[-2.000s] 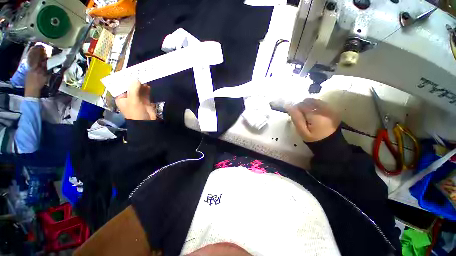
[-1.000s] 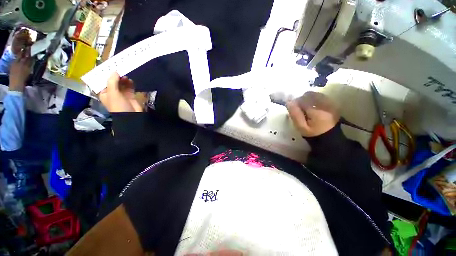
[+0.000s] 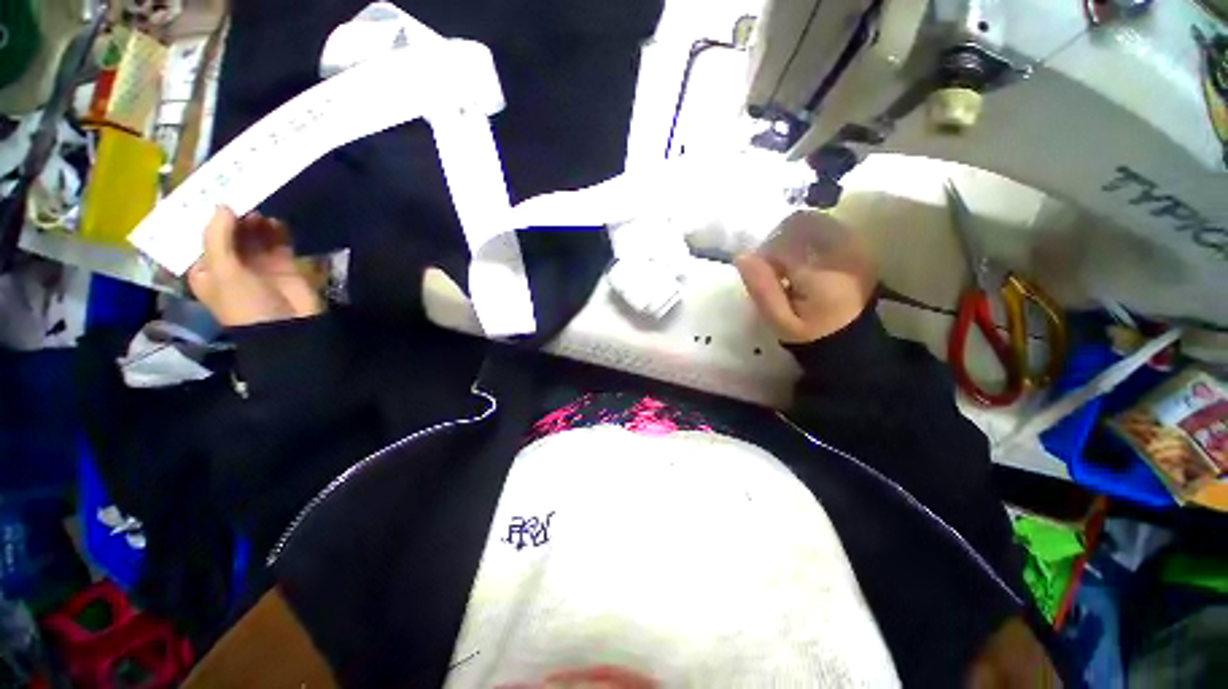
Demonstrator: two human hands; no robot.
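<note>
A long white band (image 3: pixel 303 124) with faint marks along it loops over black fabric (image 3: pixel 566 67). My left hand (image 3: pixel 252 269) pinches its free end between thumb and fingers. The band bends at an upper fold, hangs down, and another stretch runs right toward the bright needle area of the sewing machine (image 3: pixel 1037 121). A folded white bundle (image 3: pixel 649 280) lies on the machine bed. My right hand (image 3: pixel 812 276) is curled beside the needle area at the band's right end. Glare hides what its fingertips hold.
Red-handled scissors (image 3: pixel 986 350) and a yellow-handled pair (image 3: pixel 1034 323) lie right of my right hand. Beyond are a blue tray (image 3: pixel 1098 438), a snack packet (image 3: pixel 1185 431) and green scraps (image 3: pixel 1048 559). A yellow box (image 3: pixel 119 189) stands at the left.
The view has shifted right, so most things sit further left. My left hand has drawn the band's end slightly away from my right hand. The other person's hands have left view.
</note>
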